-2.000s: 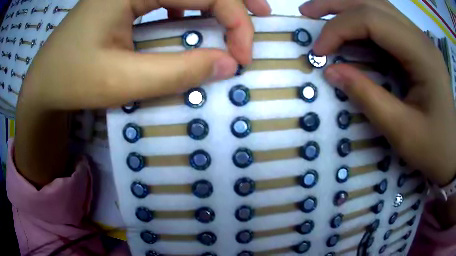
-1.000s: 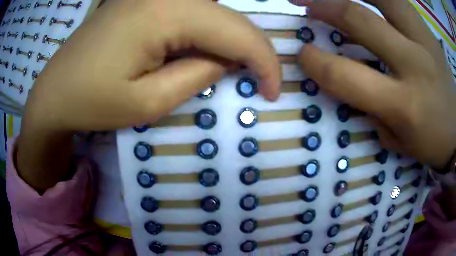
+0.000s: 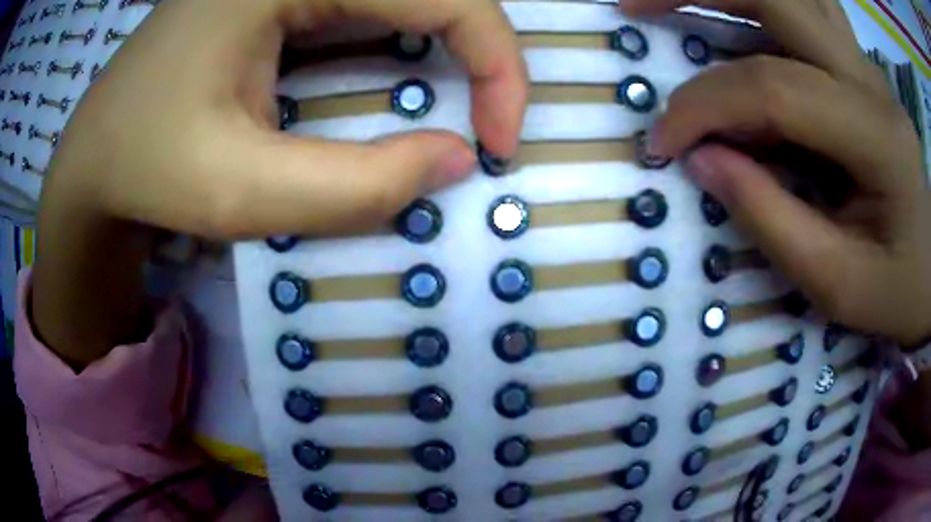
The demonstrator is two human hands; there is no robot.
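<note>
A large white tray [image 3: 464,306] fills the view, with columns of tan slots and a small round dark-rimmed unit at each slot end. My left hand [image 3: 235,133] is over its upper left; thumb and index finger pinch a round unit [image 3: 493,160] at the left end of a slot, partly hidden by the fingertips. My right hand [image 3: 817,163] is at the upper right; its index finger and thumb are at the round unit [image 3: 651,151] at the slot's other end, which looks tilted. The other fingers of both hands are hidden or cut off by the top edge.
Stacked white trays [image 3: 66,76] with similar parts lie at the upper left. Another layered stack [image 3: 898,97] shows at the right edge. Yellow tape [image 3: 230,456] marks the bench edge. Pink sleeves [image 3: 112,408] and a dark thin cord [image 3: 153,489] are at the lower left.
The tray first shifted upward, then slightly down. Both hands moved from the slot above to this one; the fingers spread over it and then closed again at its two ends.
</note>
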